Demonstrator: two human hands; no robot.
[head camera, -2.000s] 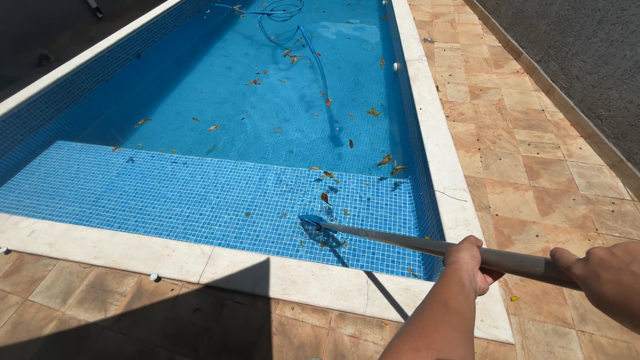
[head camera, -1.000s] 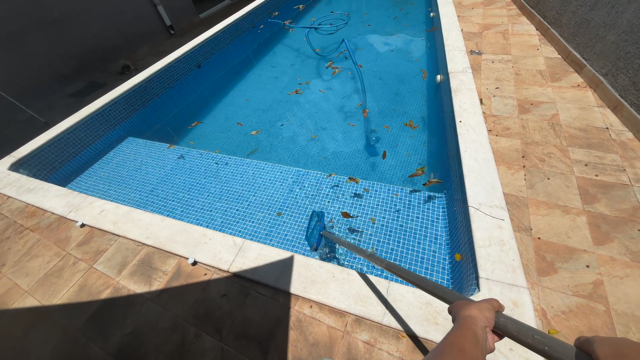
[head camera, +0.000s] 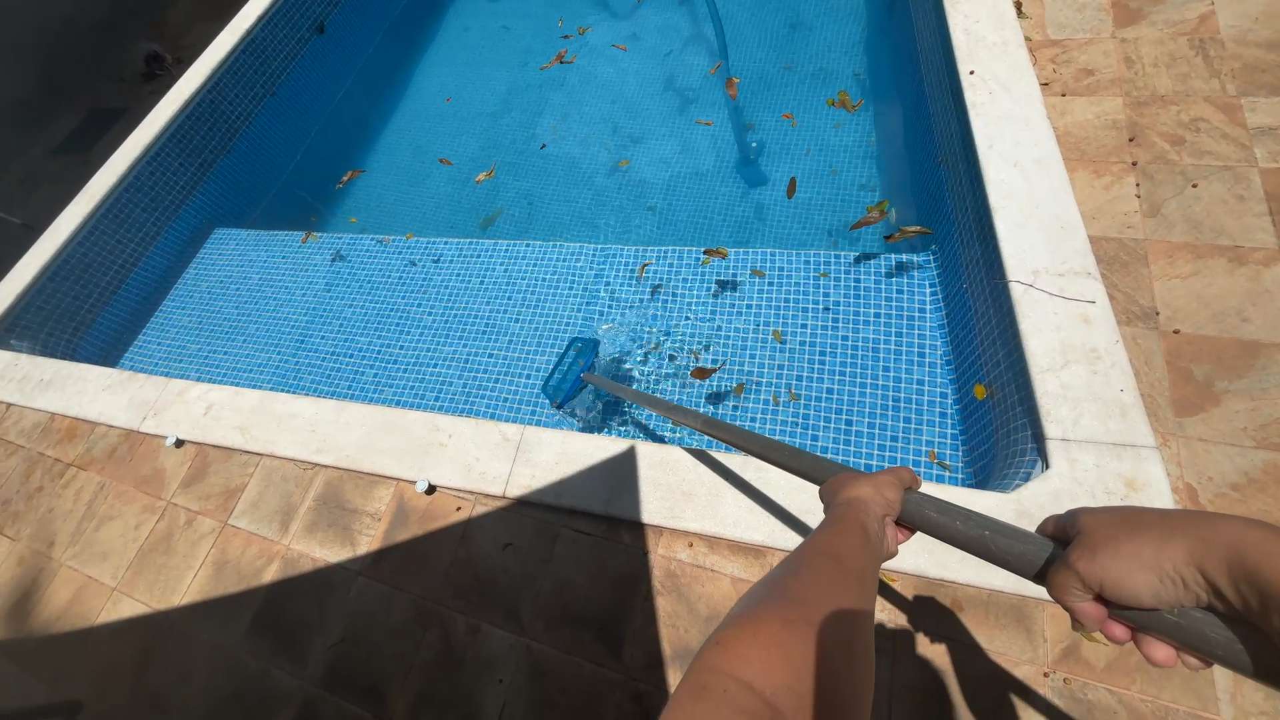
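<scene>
A grey pole (head camera: 740, 435) slants down over the pool's near edge. My left hand (head camera: 872, 500) is closed around it above the white coping, and my right hand (head camera: 1125, 570) grips it nearer its upper end, at the right. At the far end of the pole is a blue pool skimmer net (head camera: 572, 372), tilted and touching the water over the shallow tiled ledge, with ripples to its right. A brown leaf (head camera: 706, 371) lies right of the net. Several other leaves (head camera: 870, 215) are scattered over the pool.
White stone coping (head camera: 400, 433) borders the blue-tiled pool, with stone paving (head camera: 1210, 300) around it. A blue hose (head camera: 735, 100) runs in the deeper part. Small round fittings (head camera: 423, 487) sit beside the near coping. A thin twig (head camera: 1050, 291) lies on the right coping.
The skimmer net has moved left relative to the near coping since the earliest frame, and its frame now shows above the water. Both hands still hold the pole. The view has shifted.
</scene>
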